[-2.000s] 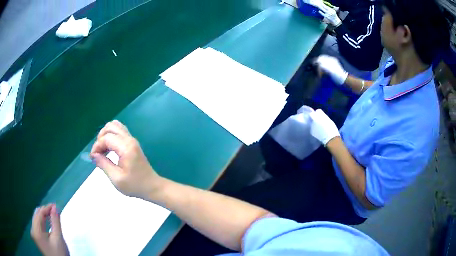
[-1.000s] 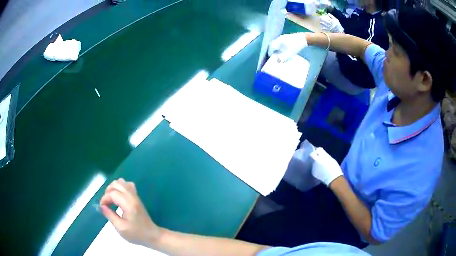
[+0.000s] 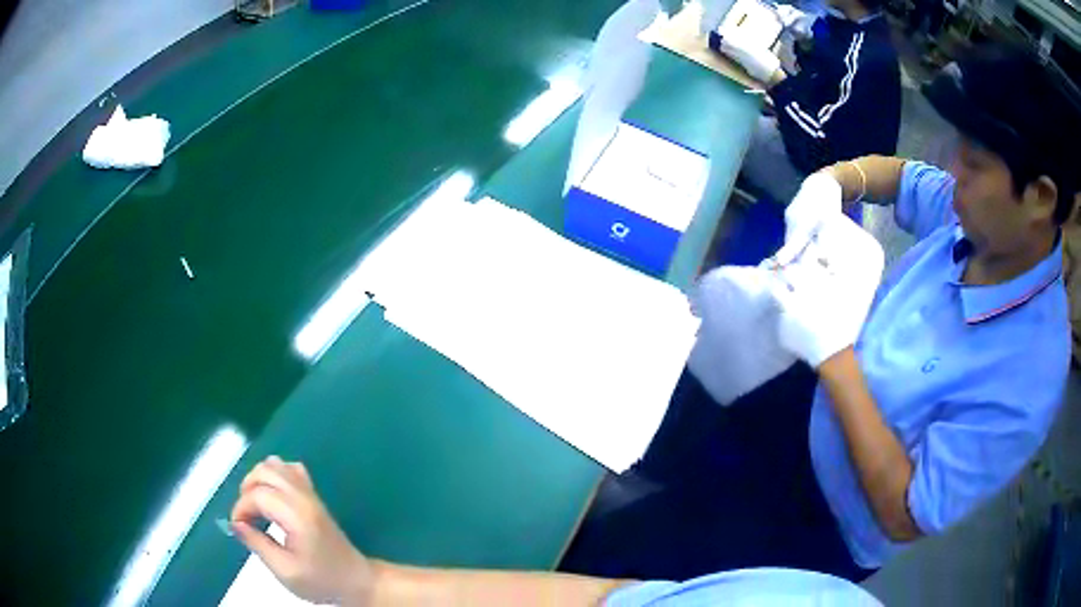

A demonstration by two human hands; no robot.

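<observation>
My right hand (image 3: 296, 534) is at the lower left, over the edge of the white work mat (image 3: 251, 587). Its thumb and index finger are pinched on a tiny clear piece, seemingly a seal sticker (image 3: 225, 526), which sticks out to the left of the fingertips. Only a corner of the mat shows; the rest is cut off by the bottom edge or hidden by my hand. My left hand is out of the picture.
A white sheet stack (image 3: 533, 320) lies on the green bench (image 3: 439, 451). Beyond it stands an open blue box (image 3: 622, 229), lid raised. A gloved neighbour at right holds a white bag or wrap (image 3: 741, 332). Another person works farther back. A white bundle (image 3: 127, 140) lies upper left.
My left hand has left the picture. My right hand sits lower in view, still pinching. The neighbour's open box has appeared on the bench, and both gloved hands are now at the white wrap.
</observation>
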